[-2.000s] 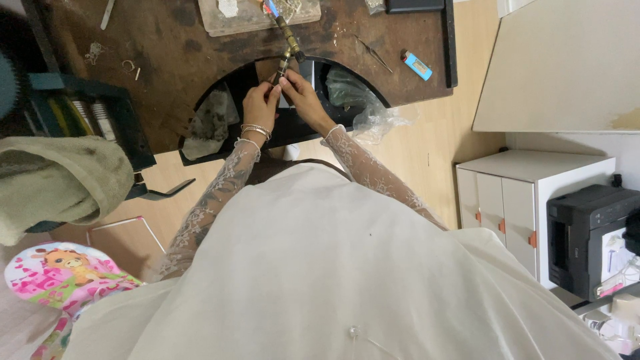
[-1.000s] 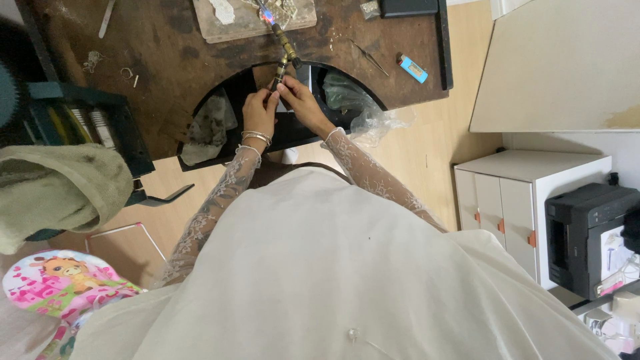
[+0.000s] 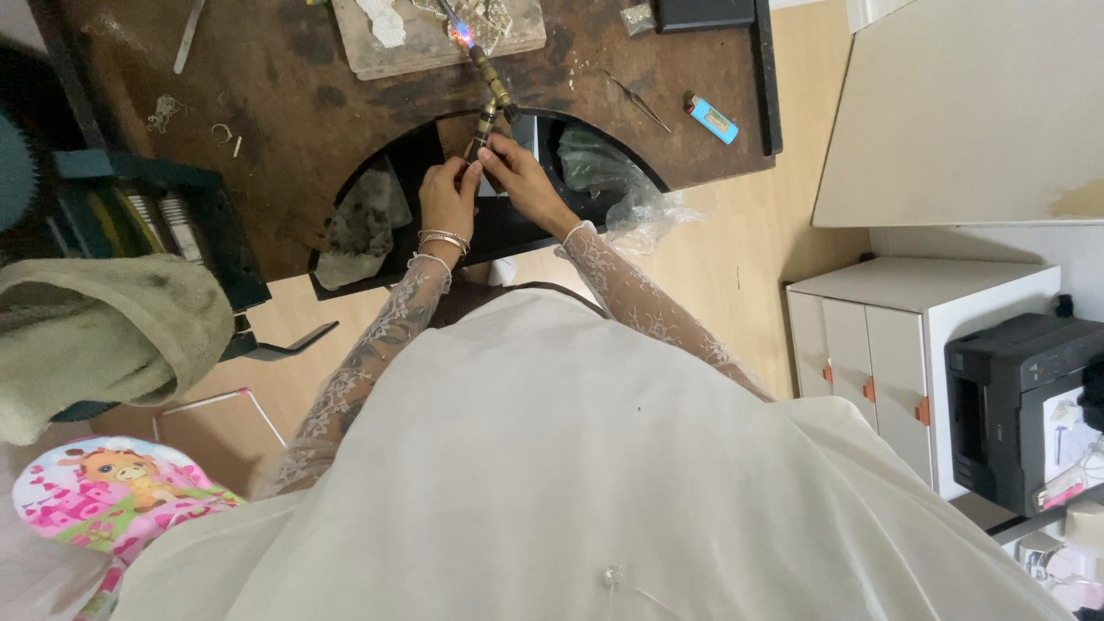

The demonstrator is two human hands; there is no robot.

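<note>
Both hands meet over the bench's curved cut-out on a brass gas torch (image 3: 493, 82), whose lit tip gives a blue and orange flame. My left hand (image 3: 448, 198) is closed on the lower part of the torch handle. Thumb and fingers of my right hand (image 3: 519, 177) pinch the same handle from the other side. The flame plays at the near part of a soldering board (image 3: 440, 62), which carries pale mesh-like metal pieces (image 3: 382, 21). A thin metal tool reaches into the flame from the top edge; what holds it is out of view.
On the wooden bench (image 3: 285, 69) lie tweezers (image 3: 638, 102), a blue lighter (image 3: 712, 119), a small ring (image 3: 222, 133) and tangled wire (image 3: 164, 112). A plastic bag (image 3: 638, 203) hangs in the cut-out at right. A green cloth (image 3: 112, 328) covers equipment at left.
The lit torch stays between both hands, with only small shifts in the fingers. The board and loose tools keep their places.
</note>
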